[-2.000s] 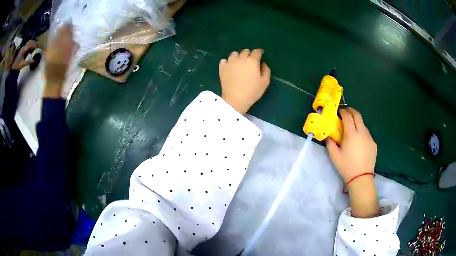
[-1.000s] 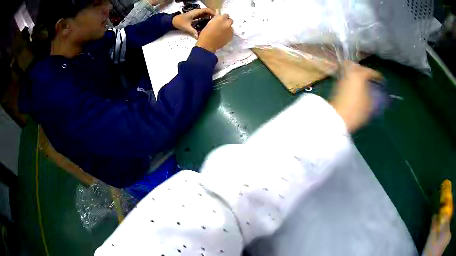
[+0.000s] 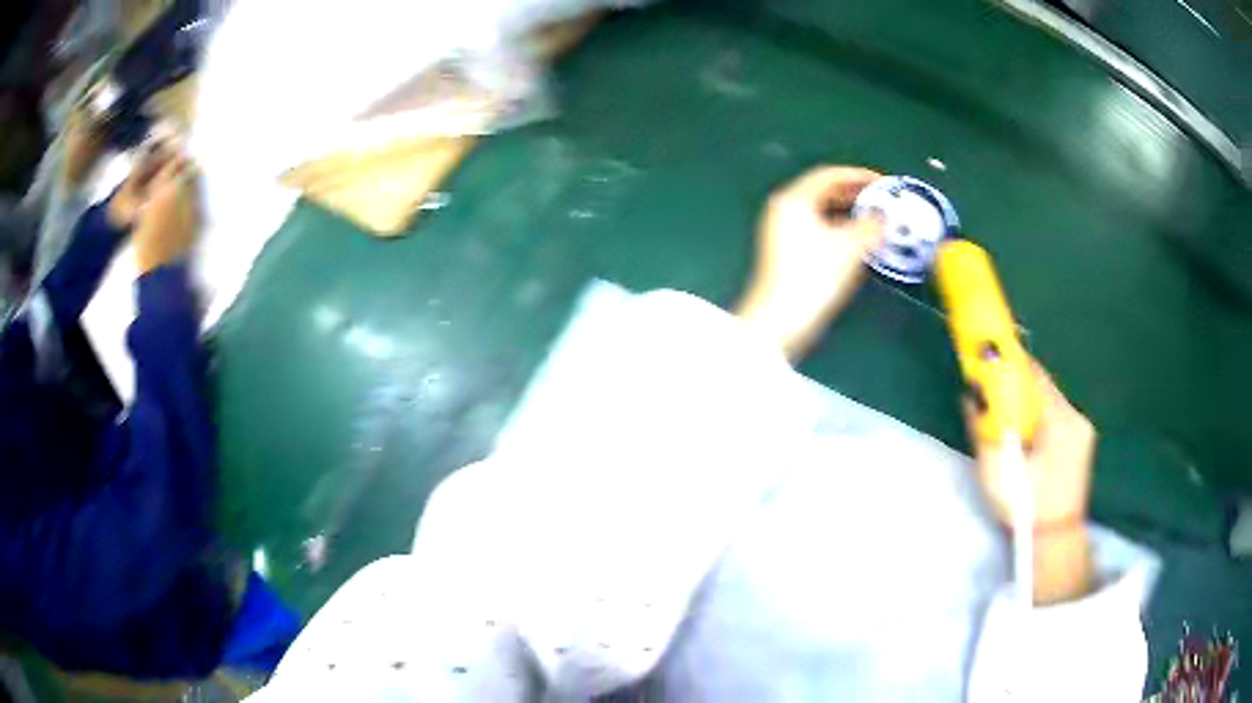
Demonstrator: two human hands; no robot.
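My left hand holds a round black-rimmed unit by its left edge, with the pale face and dark holes showing. My right hand grips the yellow hot glue gun. The front end of the gun is at the lower right rim of the unit; blur hides whether the nozzle touches it. A whitish glue stick comes out of the back of the gun and runs over my right wrist.
A clear plastic bag lies on a tan cardboard piece at upper left. A co-worker's dark blue sleeve is at left. The pale mat lies before me. A pile of red leaded components is at lower right.
My left hand, empty two seconds ago, reached by the cardboard and now holds the unit, brought right to the gun. The unit on the cardboard is gone from there.
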